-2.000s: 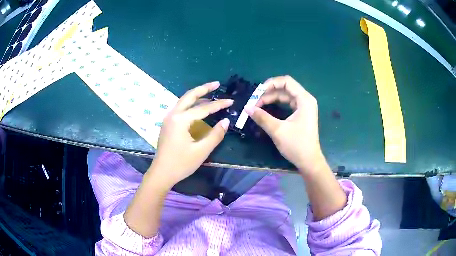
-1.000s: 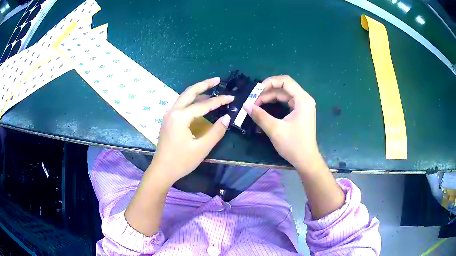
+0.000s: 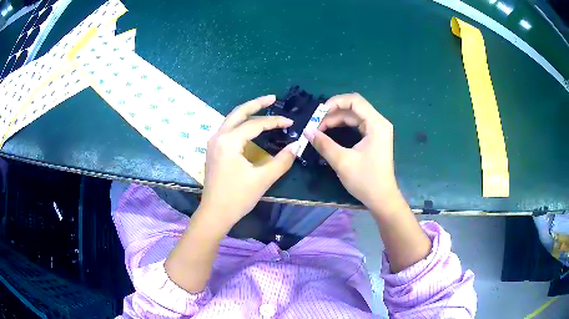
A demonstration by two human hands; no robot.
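A black plastic housing (image 3: 299,112) lies on the dark green bench between my hands, its right part hidden by my right hand. A narrow white adhesive strip (image 3: 314,124) lies slanted along the housing. My right hand (image 3: 359,149) pinches the strip between thumb and index finger. My left hand (image 3: 246,162) is on the housing's left side with fingers spread; its thumb tip touches the strip's lower end. Whether the strip is stuck down along its whole length cannot be told.
White adhesive sheets (image 3: 156,106) with greenish marks overlap on the left of the bench. A yellow strip (image 3: 483,112), curled at its far end, lies at the right. A dark crate (image 3: 40,224) is at the lower left. The bench edge (image 3: 299,202) runs just in front of me.
My left thumb has moved right onto the strip's lower end. The strip lies slightly closer along the housing than two seconds ago. My right hand has barely moved.
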